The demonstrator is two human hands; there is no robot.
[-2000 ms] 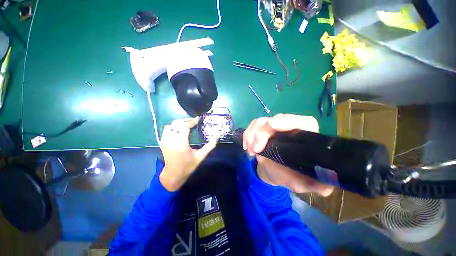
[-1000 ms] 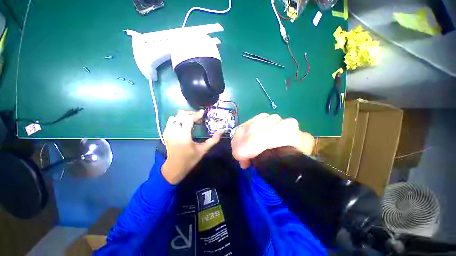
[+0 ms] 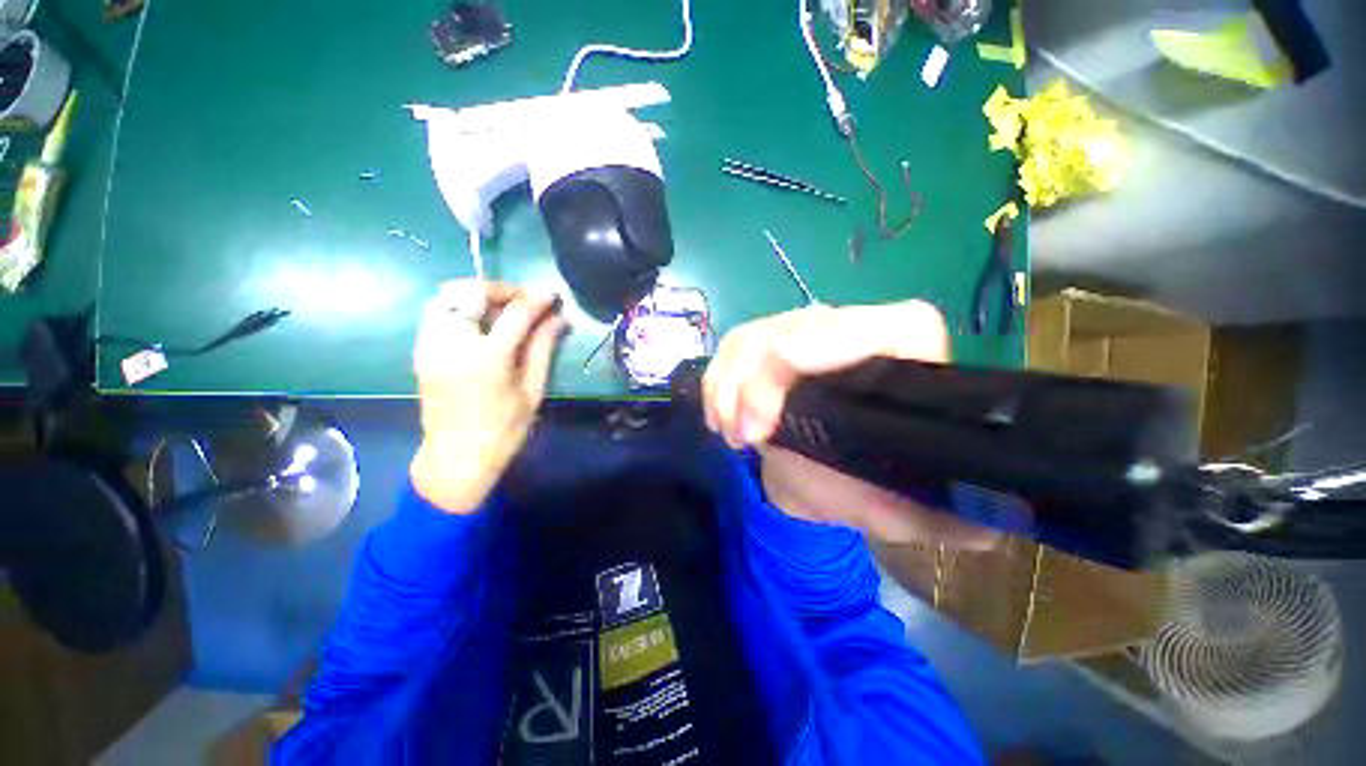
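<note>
My right hand (image 3: pixel 817 397) is closed around a thick black electric screwdriver (image 3: pixel 974 449), which points left with its tip near the circuit board. The round board or open housing with thin wires (image 3: pixel 664 335) lies at the mat's front edge, just below the black ball head (image 3: pixel 607 240) of the white camera body (image 3: pixel 517 142). My left hand (image 3: pixel 483 374) is left of the board and off it, with thumb and fingertips close together near a small dark thing. Whether it holds that thing is too small to tell.
Tweezers (image 3: pixel 782 181) and a thin rod (image 3: pixel 790 267) lie right of the camera. Side cutters (image 3: pixel 992 285), yellow scraps (image 3: pixel 1056 145) and a cable lead (image 3: pixel 869 165) are further right. A cardboard box (image 3: pixel 1116 337) and fan (image 3: pixel 1243 644) stand lower right. A dark cable (image 3: pixel 210 344) lies at left.
My left hand has let go of the board and moved left and slightly up. My right hand has swung the screwdriver from a downward slant back to nearly level, its tip near the board.
</note>
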